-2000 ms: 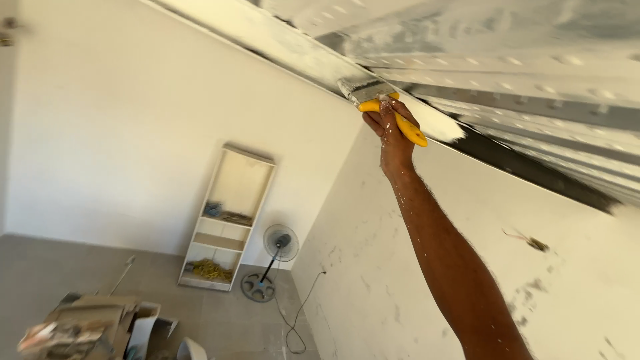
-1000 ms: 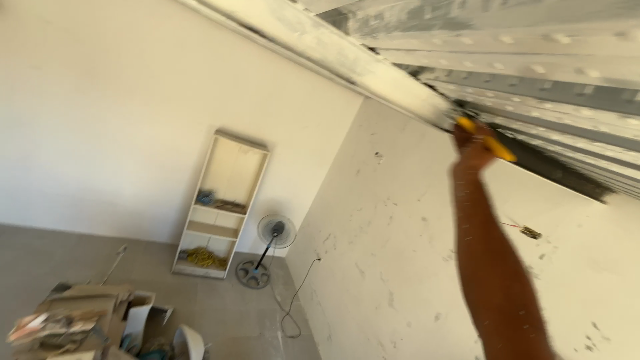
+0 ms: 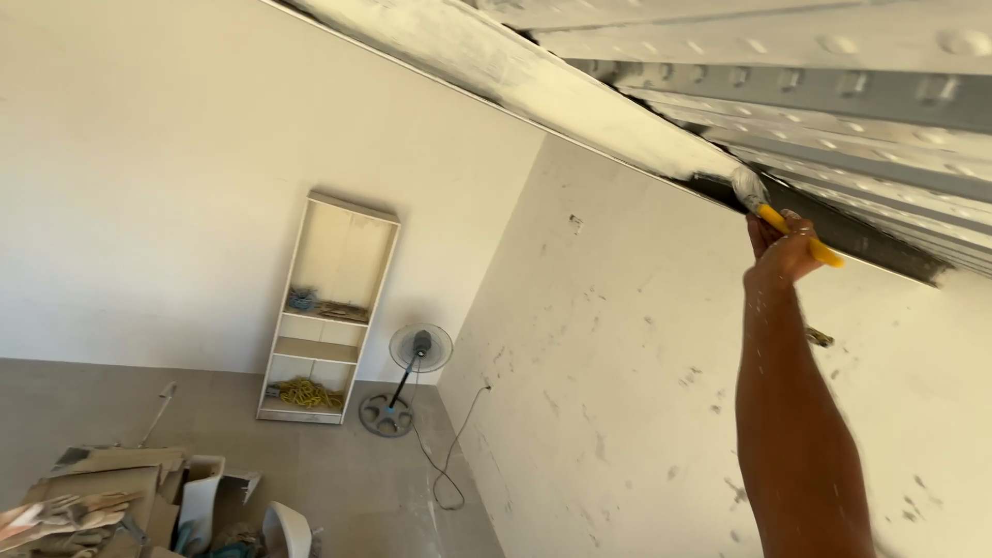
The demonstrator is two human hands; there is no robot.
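Raised at the right, my right hand (image 3: 784, 246) grips the yellow handle of a paintbrush (image 3: 798, 234). Its paint-coated bristles touch the face of a steel beam (image 3: 604, 112) just under the ceiling decking. Left of the brush the beam face is coated in pale paint; around and right of the brush it is dark. White specks of paint dot my forearm. My left hand is not clearly in view.
Ribbed metal decking (image 3: 775, 85) runs above the beam. Below, a white shelf unit (image 3: 318, 349) holds yellow rope, a stand fan (image 3: 421, 349) with a trailing cord stands in the corner, and cardboard (image 3: 101, 480) is piled at the lower left. Dark marks spot the right wall.
My right hand has moved right along the beam with the brush. Pale paint now covers more of the beam, where the first frame shows it dark.
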